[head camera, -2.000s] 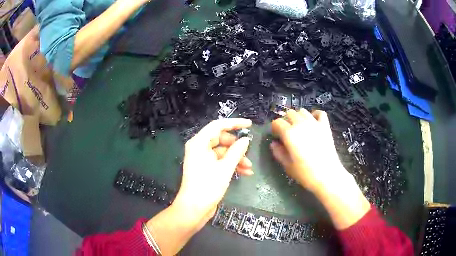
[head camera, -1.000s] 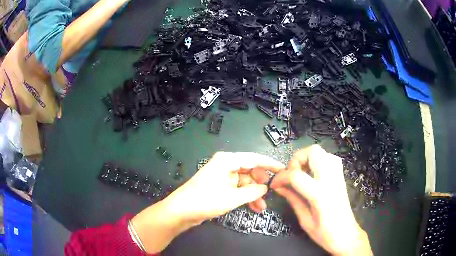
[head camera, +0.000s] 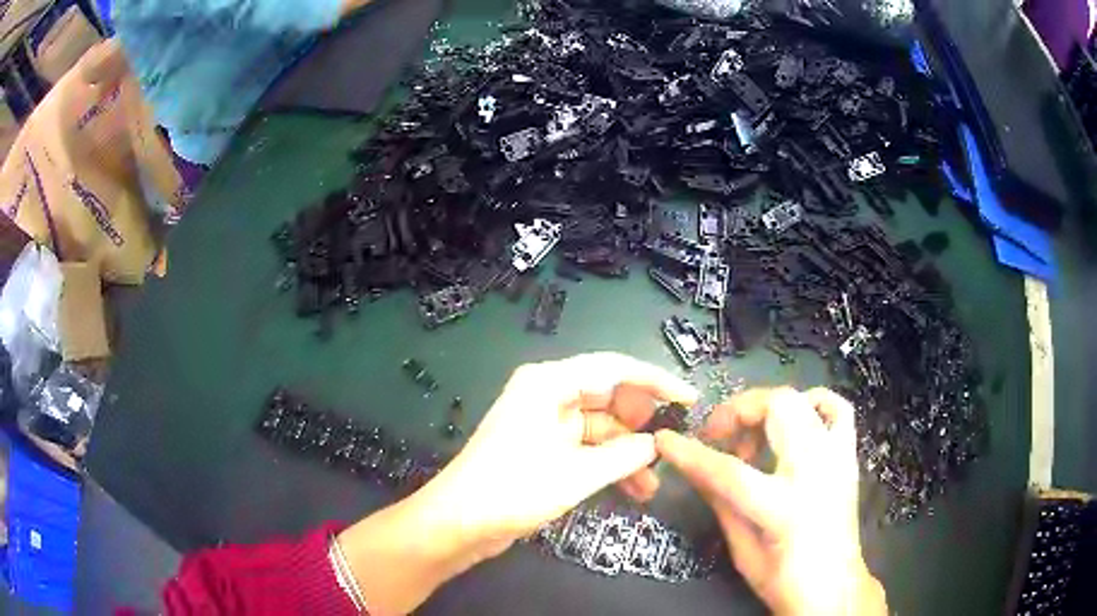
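My left hand holds a small dark part between thumb and fingers, just above the bench. My right hand is close beside it, its fingertips by the part's near edge; whether it grips anything cannot be told. A row of black units lies near me, with one stretch left of my left forearm and another below my hands. Tiny silvery bits lie on the green surface behind my fingers. A large heap of black plastic parts spreads beyond my hands.
Smaller dark pieces are heaped at right. Blue sheets lie under black slabs at far right. Another worker's teal sleeve is at upper left. Cardboard, clear bags and a blue crate stand left of the bench.
My hands have come from the heap's near edge back towards me and together. Several black housings now lie loose before the heap. The other worker's forearm has left view, with the teal sleeve further in.
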